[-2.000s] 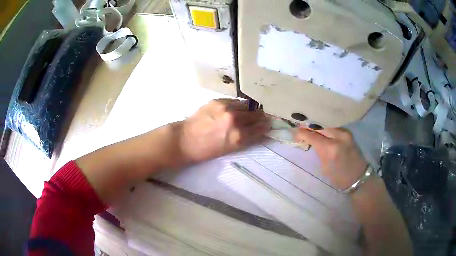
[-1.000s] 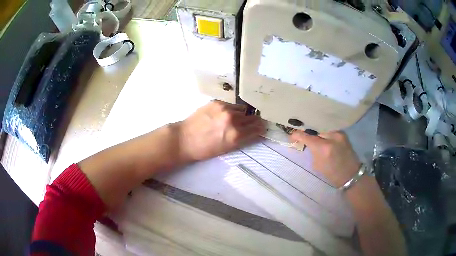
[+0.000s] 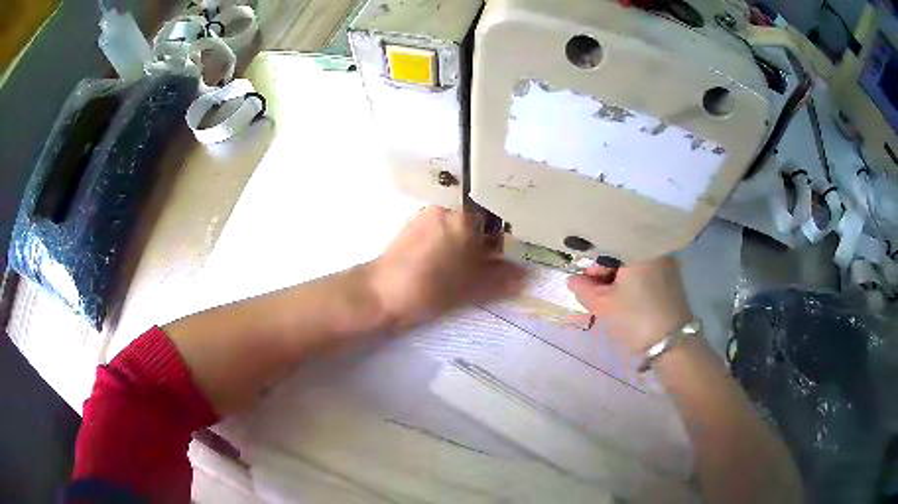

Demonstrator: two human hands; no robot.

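The cream sewing machine head (image 3: 601,148) stands in front of me. My left hand (image 3: 448,264) lies beside the needle area, blurred, its fingers bent; what it touches is hidden under them. My right hand (image 3: 635,300) is right of the needle area and pinches a small black piece (image 3: 601,271) with a bit of white at its fingertips. A tan guide bar (image 3: 556,313) lies on the bed between the hands. White elastic strips (image 3: 532,418) lie in a pile in front of the machine. The needle and presser foot are mostly hidden.
A wrapped dark bundle (image 3: 118,187) lies at left. Elastic rings (image 3: 224,111) and a small white bottle (image 3: 123,44) are at upper left. More white rings (image 3: 809,202) hang together at right, above a clear plastic bag of dark pieces (image 3: 817,364).
My left hand has drawn slightly off the guide bar, which shows more. My right hand now shows a black piece at its fingertips. The strips in front have shifted, covering most of the dark gap.
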